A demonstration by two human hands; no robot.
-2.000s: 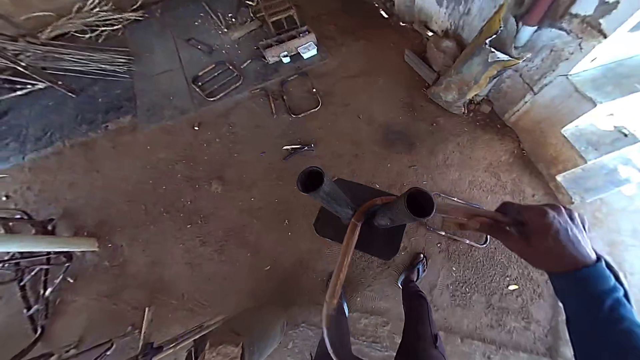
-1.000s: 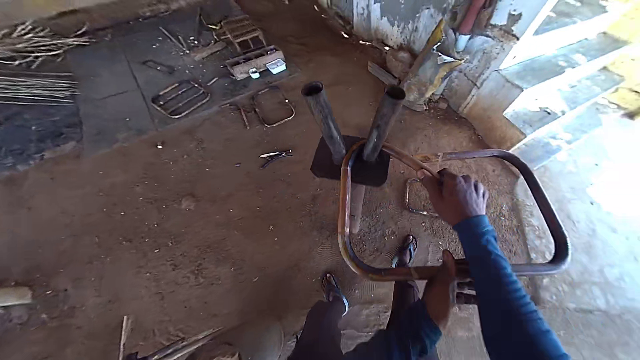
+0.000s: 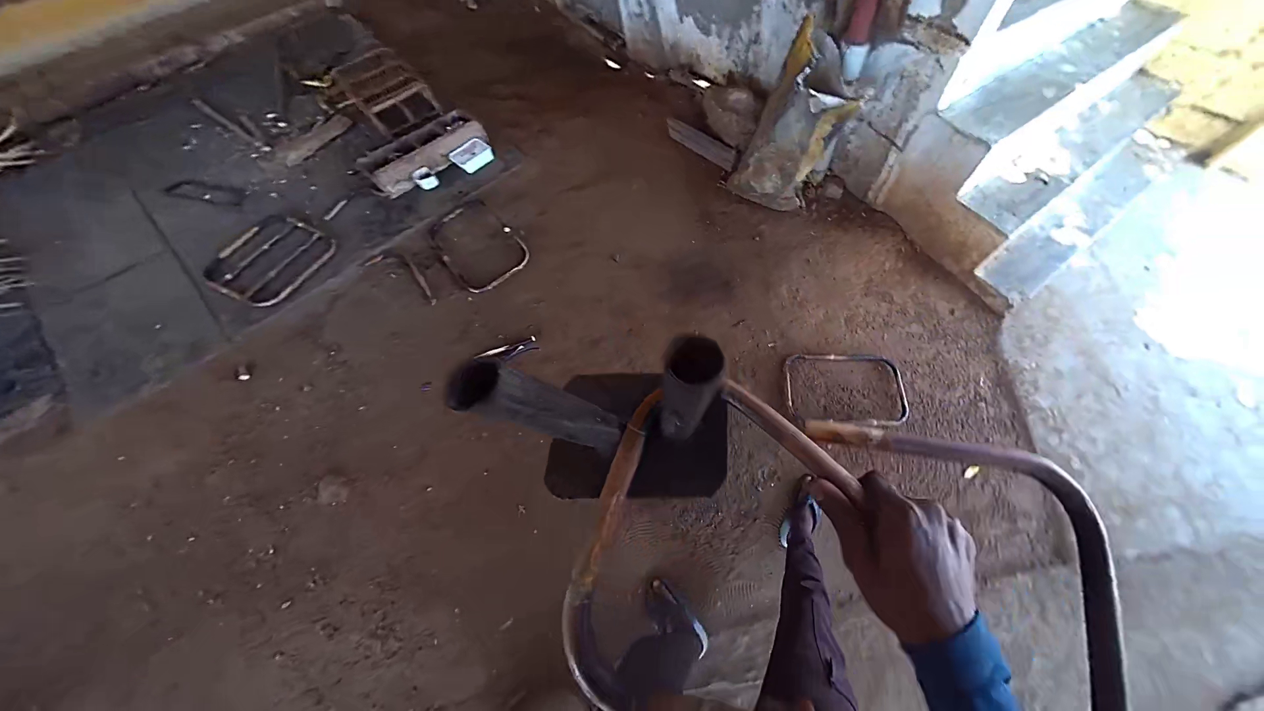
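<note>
A bent brown rod loop (image 3: 602,528), cane or metal I cannot tell, passes between two dark open-topped tubes: the left tube (image 3: 543,403) leans left, and the right tube (image 3: 694,390) shows its round mouth. Both stand at a dark square plate (image 3: 691,469). My right hand (image 3: 913,553) is closed around the rod's straight part, right of the tubes. Beside that part, the end of the rod's other arm (image 3: 839,432) lies apart from it; this arm curves down at the right. My left hand is out of view, and the loop's lower side is cut off.
A small rounded frame (image 3: 847,389) lies on the dirt floor beyond the rod. Farther left are another loop (image 3: 479,247), a barred frame (image 3: 270,262) and a wooden rack with a white container (image 3: 471,155). Pliers-like tool (image 3: 509,349) lies behind the tubes. Steps (image 3: 1066,188) rise at right.
A second ago both my hands were on the loop, the left on its lower side; now only my right hand shows. The rod's two arms now stand visibly apart near the right hand. The view has shifted.
</note>
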